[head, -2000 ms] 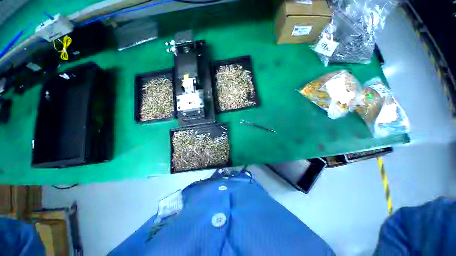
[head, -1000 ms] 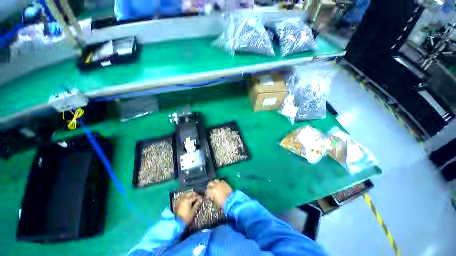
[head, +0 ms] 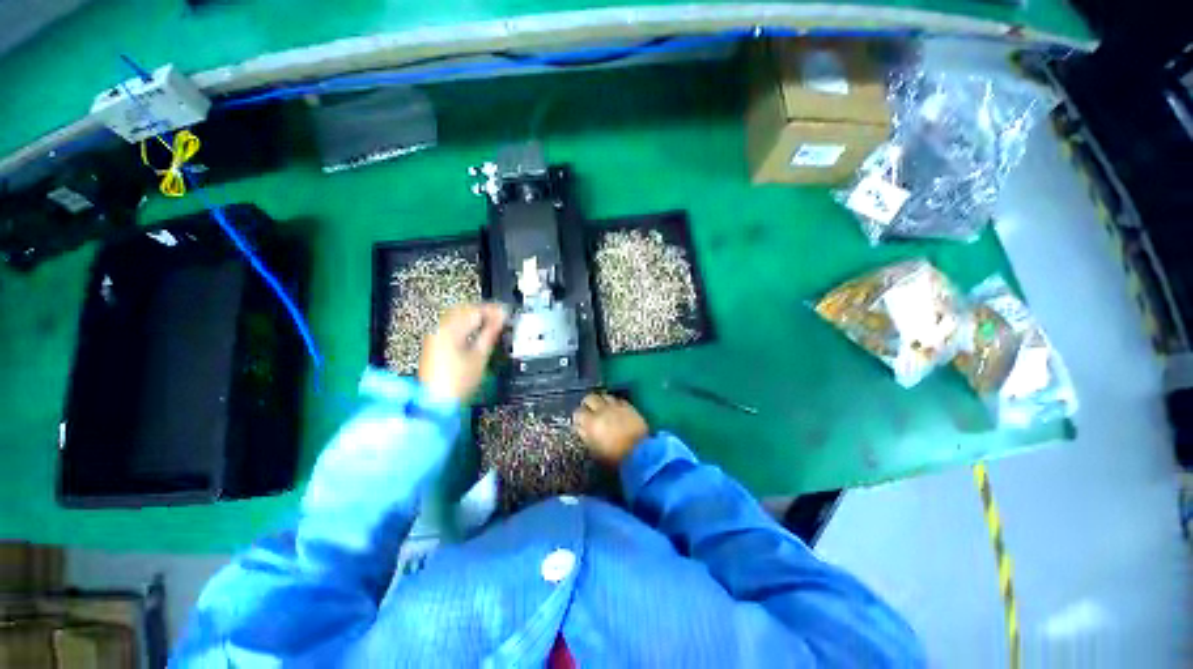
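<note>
A long black fixture (head: 530, 235) stands mid-bench, with a silver metal block (head: 544, 337) on it. My left hand (head: 458, 350) is raised at the block's left side, over the edge of the left parts tray (head: 421, 294); its fingertips are together, and any part between them is too small to tell. My right hand (head: 611, 426) rests at the right edge of the front parts tray (head: 526, 451), fingers curled down; whether it holds a part is hidden. The right parts tray (head: 648, 290) holds a pale heap of small parts.
A large black bin (head: 170, 359) stands at the left, with a blue cord (head: 255, 261) over it. A thin dark tool (head: 710, 396) lies right of the fixture. Bags of yellowish-brown parts (head: 890, 307), a cardboard box (head: 818, 118) and a bag of grey parts (head: 949, 157) are at the right.
My left hand has moved from the front tray up to the fixture's left side. My right hand has shifted to the front tray's right edge. The view has tilted down.
</note>
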